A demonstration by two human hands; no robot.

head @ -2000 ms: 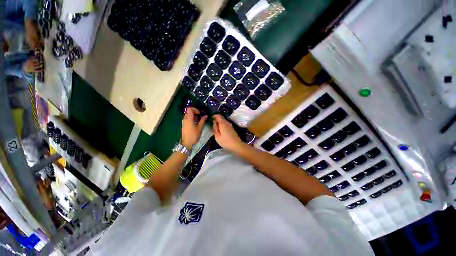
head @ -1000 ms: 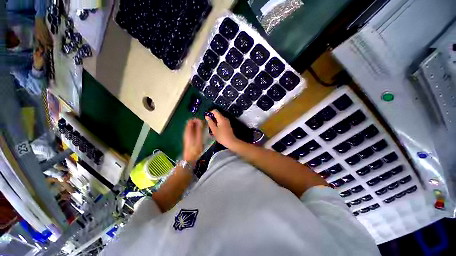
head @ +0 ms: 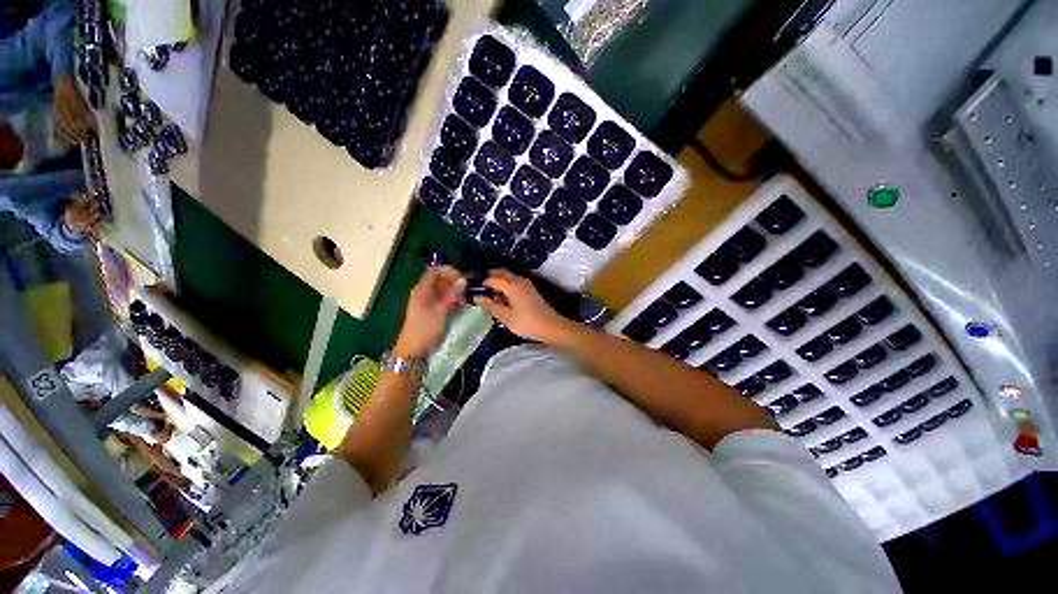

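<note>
My left hand (head: 432,304) and my right hand (head: 517,306) are close together over the green mat. A small dark part (head: 478,292) is between their fingertips, gripped by the right fingers and met by the left. The fingers partly hide it. Just beyond the hands, rows of glossy black housings (head: 571,118) lie on a white foam sheet (head: 569,266). Another small dark part (head: 436,258) lies on the mat by my left fingers.
A white blister tray (head: 899,493) of black parts stands at right, before the white machine (head: 812,104). Stacked housings (head: 337,70) lie on the beige board (head: 267,197). A yellow-green object (head: 338,406) is beside my left forearm. Another person's hands (head: 79,215) show at far left.
A second ago my left hand was blurred and apart from my right; now its fingers meet the right ones at the part. The view has shifted slightly.
</note>
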